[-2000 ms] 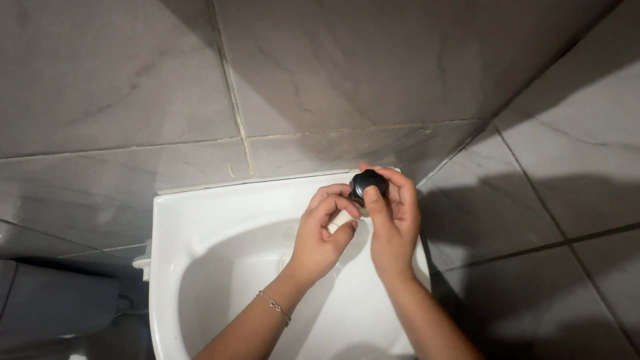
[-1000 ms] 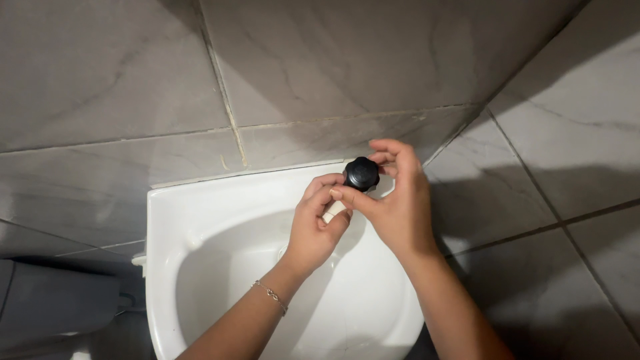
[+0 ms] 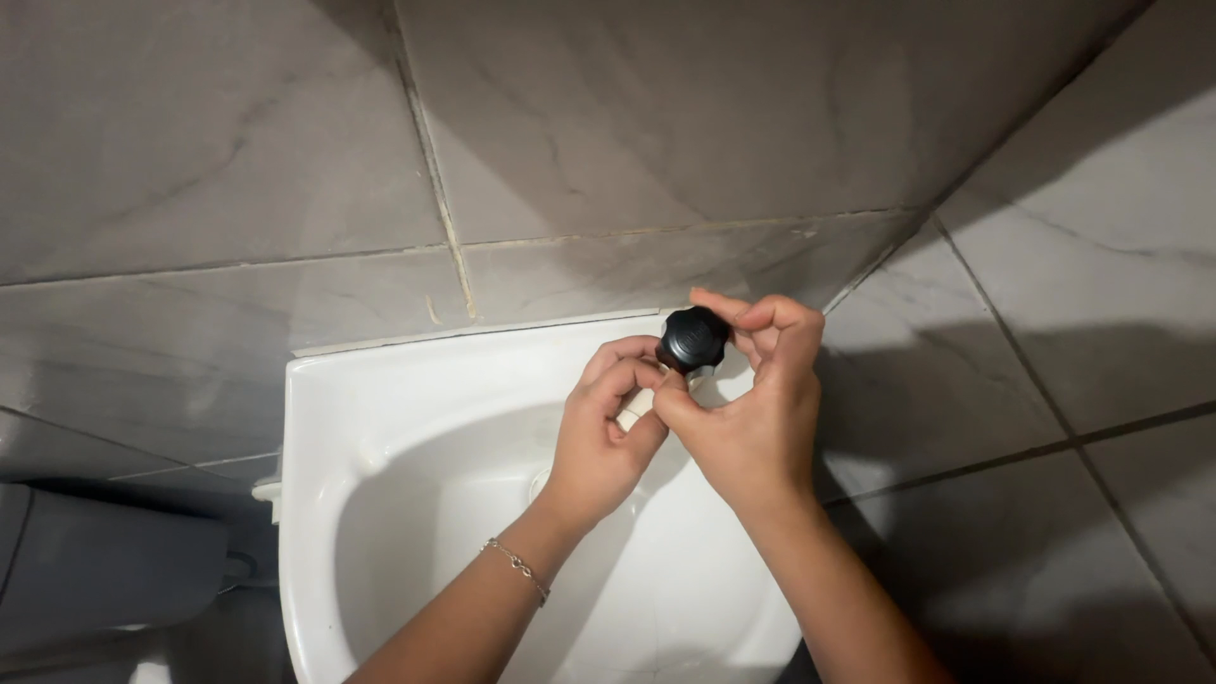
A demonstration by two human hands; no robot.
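Observation:
A black lobed knob [image 3: 693,339] sits atop a white faucet [image 3: 636,407] at the back right of a white ceramic washbasin [image 3: 399,375]. My left hand [image 3: 608,427], with a chain bracelet at the wrist, has its fingers curled around the white faucet body just below and left of the knob. On the right, my right hand [image 3: 755,399] has its thumb at the knob's lower edge and its fingers bent close to the knob's right side. The part under the knob is mostly hidden by my fingers.
Grey marbled wall tiles [image 3: 665,123] rise directly behind the basin, with more tiles [image 3: 959,370] on the right. A grey rounded fixture [image 3: 104,560] stands low at the left. A small white bracket [image 3: 270,492] juts from the basin's left side.
My right thumb has moved off the top of the knob to its lower edge, and the right fingers have opened away from its side. My left hand stays at the faucet body.

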